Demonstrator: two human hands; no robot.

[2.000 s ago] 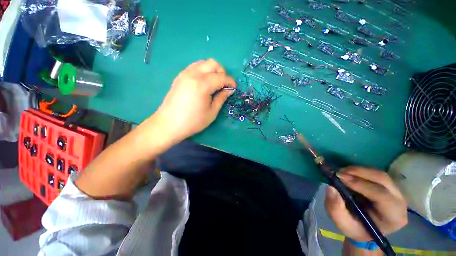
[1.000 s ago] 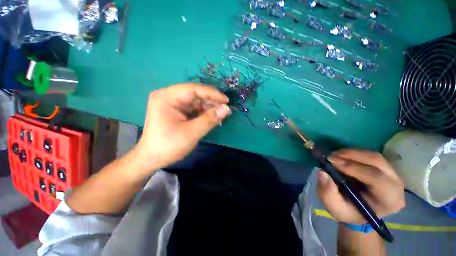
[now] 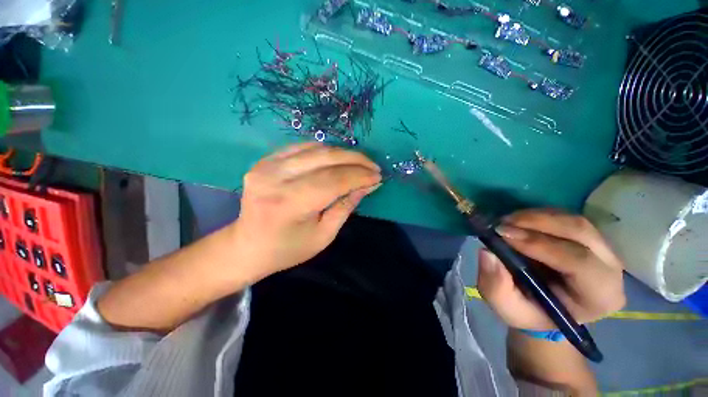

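Observation:
My right hand [image 3: 555,271] holds the black soldering iron [image 3: 522,271] like a pen. Its coppery tip is at the right end of a small blue-white circuit board [image 3: 407,167] near the mat's front edge. My left hand [image 3: 307,209] is just left of the board, fingertips pinched together on a thin dark lead at the board's left end; what lies inside the fingers is hidden. A tangled pile of wired components [image 3: 318,97], with red and black leads and white-ringed ends, lies behind my left hand.
Rows of board assemblies [image 3: 497,65] lie on a clear looped tray [image 3: 423,74] at the back. A fan [image 3: 668,93] and an off-white pot [image 3: 652,233] stand right. A red parts tray [image 3: 54,240] and solder spool [image 3: 31,107] are left. A white strip [image 3: 491,126] lies behind the iron.
My left hand has left the pile and come to the board's left side, fingers pinched. The iron tip stays at the board. The view has shifted, so the bench appears further left and higher.

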